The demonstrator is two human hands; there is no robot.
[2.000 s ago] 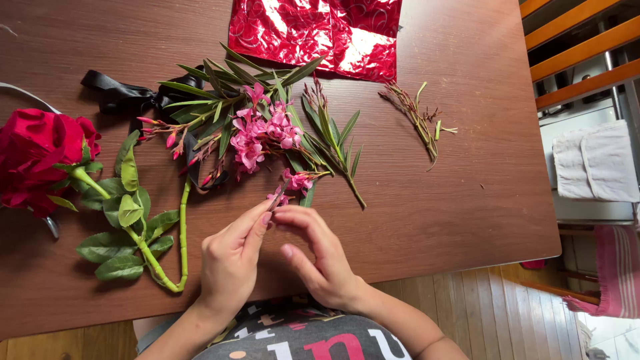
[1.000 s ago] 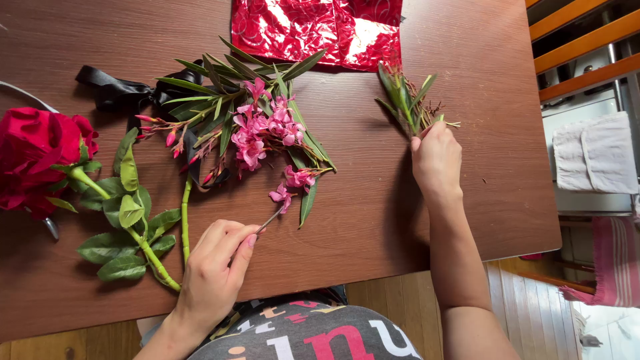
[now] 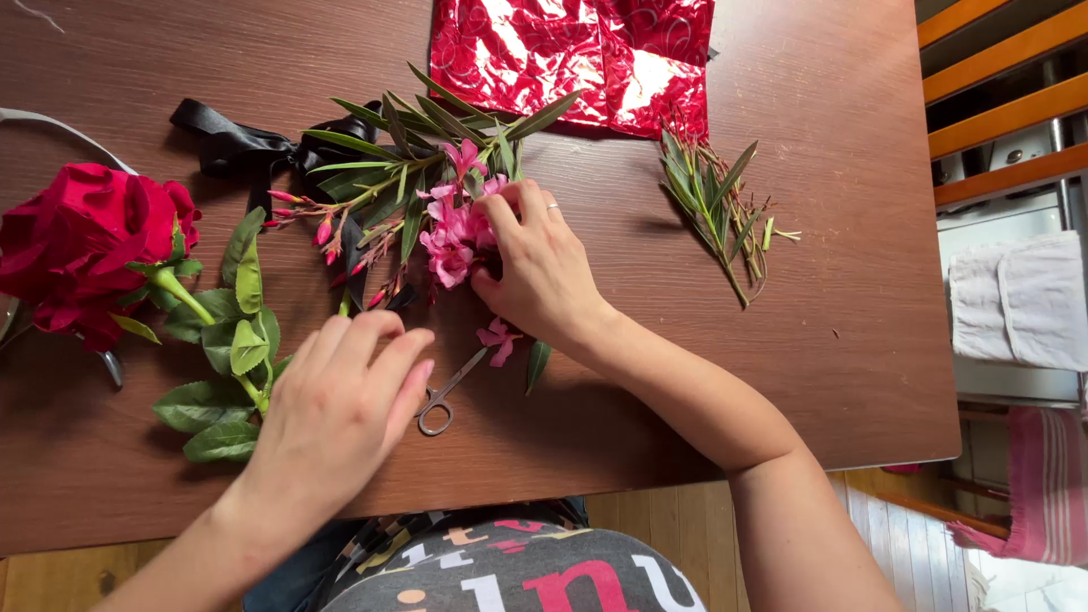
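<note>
My right hand (image 3: 544, 263) reaches into the pink oleander blossoms (image 3: 450, 229), its fingers bent at them; whether it grips a stem is hidden. Above the table, with fingers curled and nothing seen in them, is my left hand (image 3: 344, 408). Small metal scissors (image 3: 438, 408) lie just right of it, their tips at a loose pink flower (image 3: 499, 340). A red artificial rose (image 3: 93, 246) with a green leafy stem lies at the left. Black ribbon (image 3: 242, 144) runs beneath the oleander leaves. On the right rests a pile of cut leafy sprigs (image 3: 718, 204).
Shiny red foil wrap (image 3: 578, 64) lies at the table's far side. The wooden table (image 3: 833, 365) ends near my body and at the right. Beyond it are orange wooden slats (image 3: 1011, 93), a white cloth (image 3: 1020, 297) and a pink striped towel (image 3: 1050, 484).
My right hand has moved left from the cut sprigs to the pink blossoms, and a leafy sprig now lies on that pile. My left hand has let go of the scissors.
</note>
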